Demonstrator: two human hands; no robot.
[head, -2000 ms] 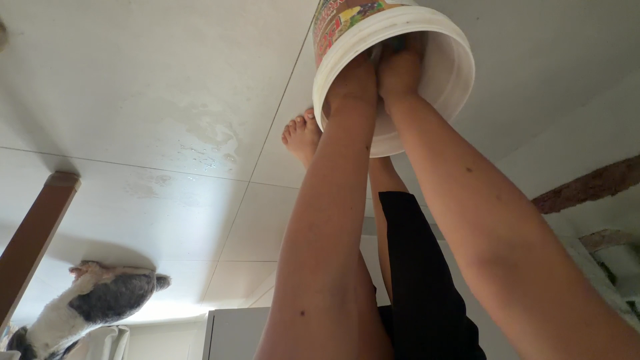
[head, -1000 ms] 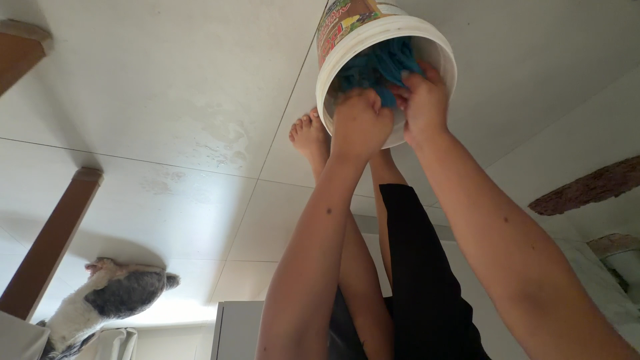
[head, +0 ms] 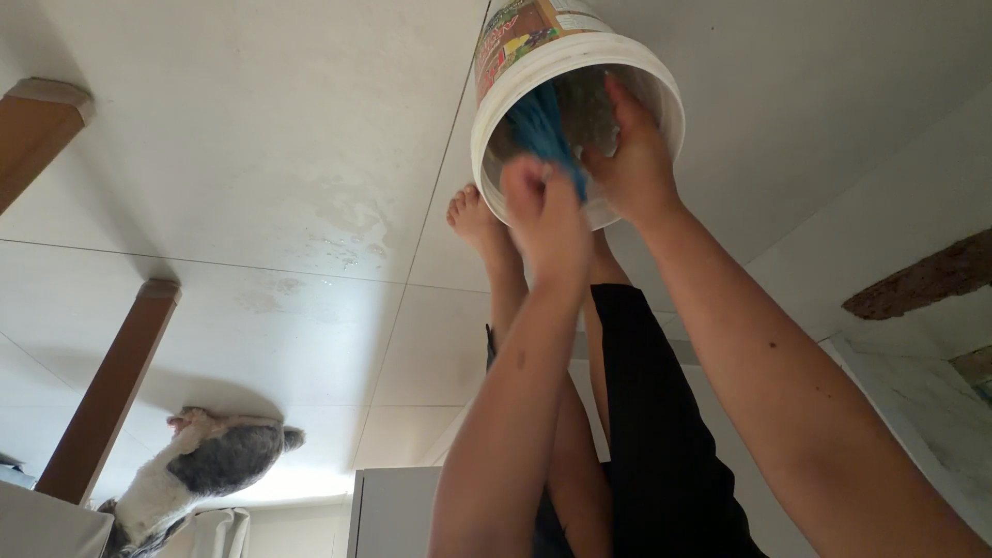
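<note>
A white plastic bucket (head: 670, 89) with a printed label stands on the tiled floor at the top of the view, its mouth toward me. My left hand (head: 546, 205), blurred, is closed on a blue cloth (head: 542, 128) at the near rim; the cloth stretches down into the bucket. Inside the right part of the mouth is my right hand (head: 639, 159), fingers apart, beside the cloth and above murky water (head: 589, 105). No object shows in its grip.
Wet patches (head: 349, 240) mark the tiles left of the bucket. My bare foot (head: 470, 213) is beside it. Two wooden furniture legs (head: 108, 387) stand at the left, near a grey and white furry animal (head: 225, 465). A grey panel (head: 395, 511) is at the bottom.
Both hands were deep in the bucket, then at its mouth on the bunched blue cloth. Now the cloth is drawn out long from my left hand, and my right hand is off it.
</note>
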